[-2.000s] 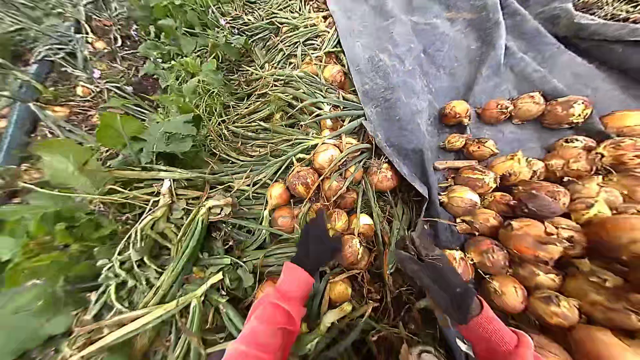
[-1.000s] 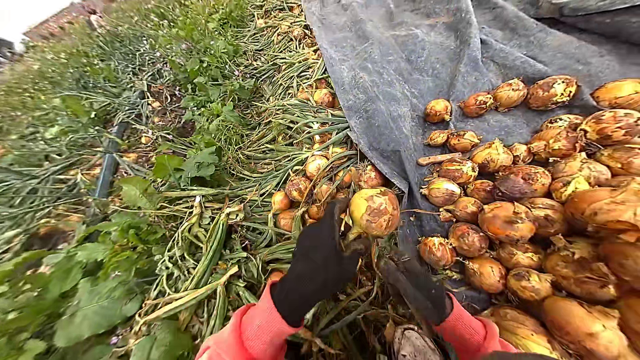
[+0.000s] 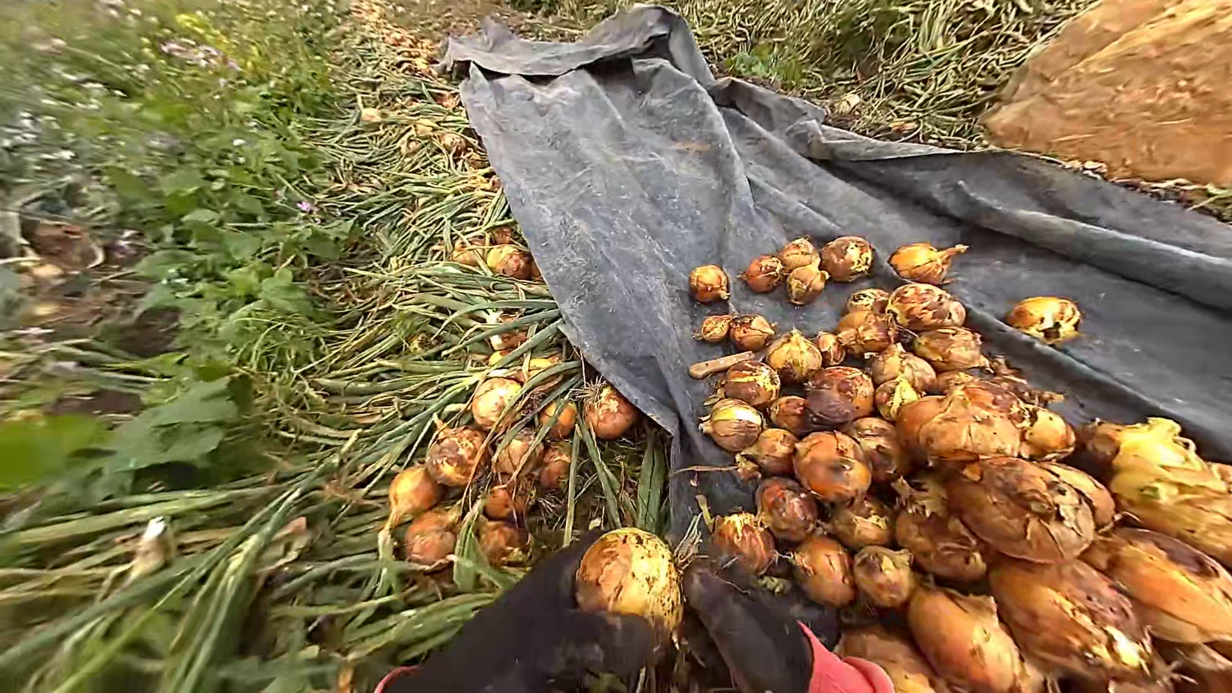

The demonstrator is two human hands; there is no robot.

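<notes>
A yellow-brown onion (image 3: pixel 630 580) is held in my left hand (image 3: pixel 549 626), gloved in black, at the bottom centre. Close to its right side is my right hand (image 3: pixel 746 626), also in a dark glove; its fingertips are near the onion's roots and stem, and whether it grips anything there is unclear. Left of the cloth, several onions (image 3: pixel 457 456) with green tops lie on the ground just beyond my left hand. A large heap of topped onions (image 3: pixel 833 467) rests to the right of my right hand.
A grey fabric sheet (image 3: pixel 616 212) stretches away ahead, with folds along its far edge. A short cut stem (image 3: pixel 720 365) lies on it beside the heap. Long onion leaves (image 3: pixel 385 385) cover the ground at left, with weeds (image 3: pixel 231 231) beyond. A large tan mound (image 3: pixel 1126 96) stands at upper right.
My left hand, empty-looking among the ground onions two seconds ago, has taken hold of an onion and is now lower in view. The view has shifted to show more of the sheet.
</notes>
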